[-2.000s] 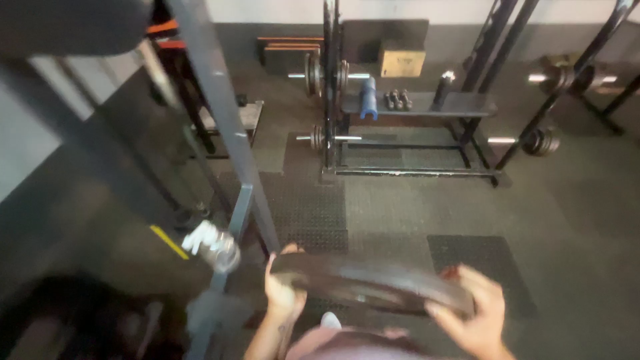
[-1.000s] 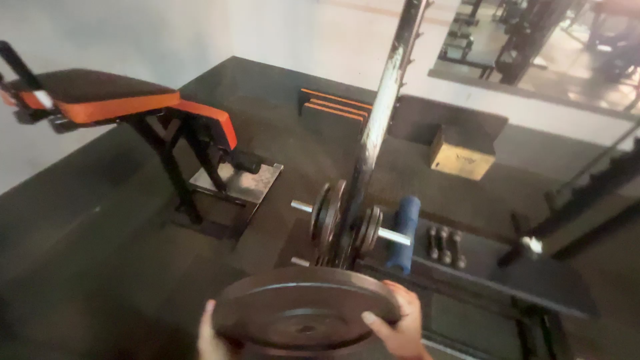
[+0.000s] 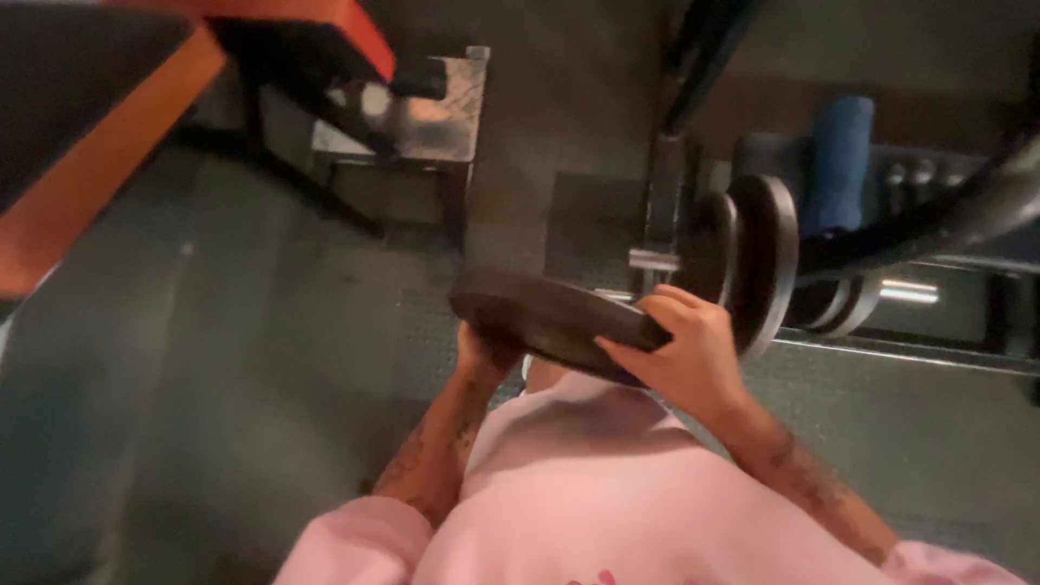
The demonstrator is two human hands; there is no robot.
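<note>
A dark round weight plate [image 3: 552,325] is held tilted in front of my body, between both hands. My left hand [image 3: 487,353] grips its left part from below, with the fingers mostly hidden under the plate. On the right edge, my right hand [image 3: 686,345] has its thumb and fingers closed around the rim. Just beyond the right hand, several weight plates [image 3: 764,252] hang on a black rack. A short metal peg [image 3: 654,260] sticks out to the left of them.
An orange and black padded bench [image 3: 106,162] stands at the upper left, beside a metal footplate [image 3: 447,122]. A blue roll [image 3: 842,162] and small dumbbells [image 3: 922,175] lie on a dark bench at the right. A lower bar end [image 3: 910,291] juts from the rack.
The view has swung left and then down, and the rack's stored plates are now close beside my right hand. Both hands still hold the plate, which has changed its tilt.
</note>
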